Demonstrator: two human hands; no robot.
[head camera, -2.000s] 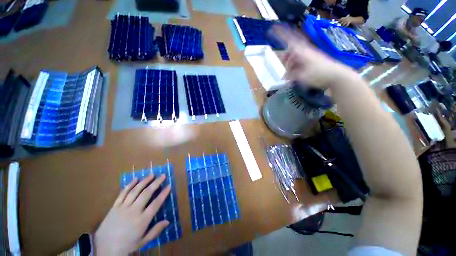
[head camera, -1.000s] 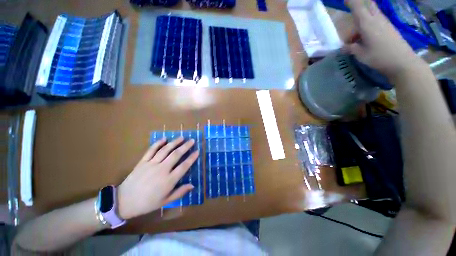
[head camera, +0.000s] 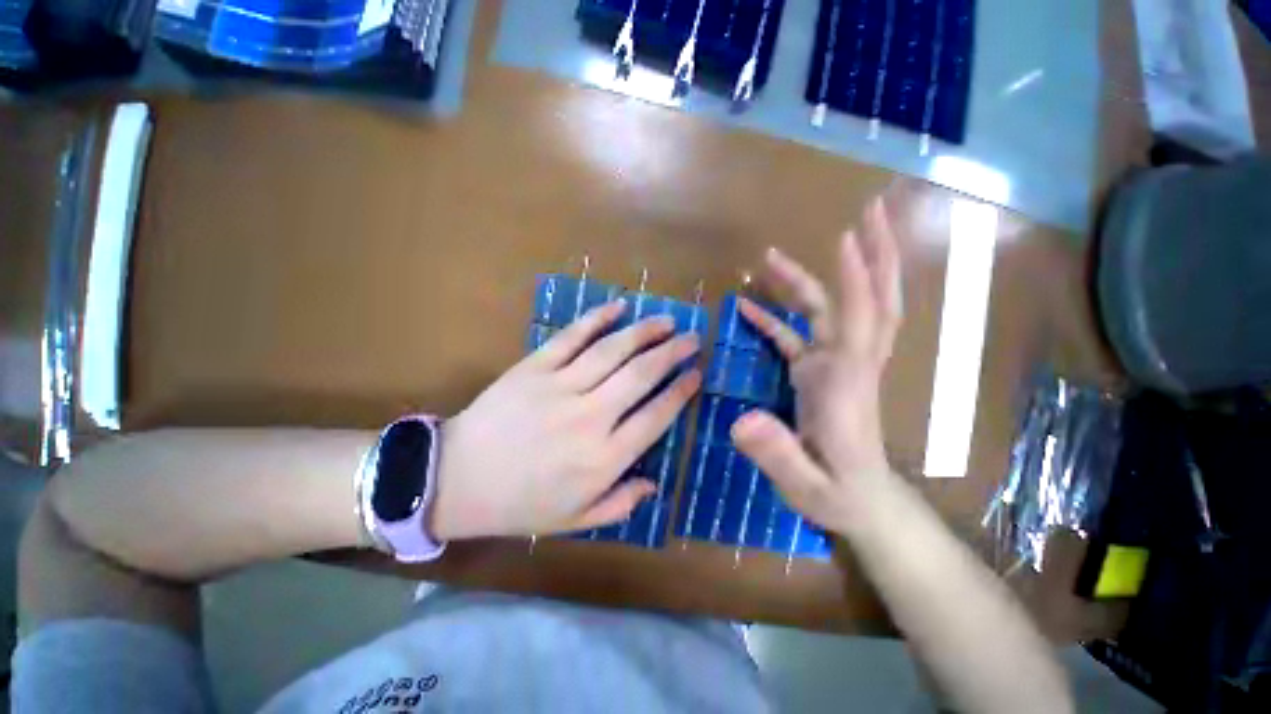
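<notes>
Two blue cell strings lie side by side near the table's front edge. My left hand (head camera: 558, 433) lies flat on the left cell string (head camera: 555, 303), fingers a little apart, with a watch on the wrist. My right hand (head camera: 836, 377) is over the right cell string (head camera: 732, 488), with its index finger and thumb apart at the string; it is slightly blurred. I cannot tell whether its fingertips touch the cells. Thin ribbon tails stick out past the top and bottom ends of the strings.
A white strip (head camera: 962, 342) lies to the right, beside loose cut ribbon pieces (head camera: 1052, 467) and a grey round container (head camera: 1192, 272). Long ribbon lengths (head camera: 59, 300) and a white strip pile (head camera: 114, 265) lie left. Dark cell stacks (head camera: 892, 63) sit on a mat behind.
My right hand has come down from above the grey container to the right cell string. My left hand stays on the left string. The view has shifted closer to the two strings.
</notes>
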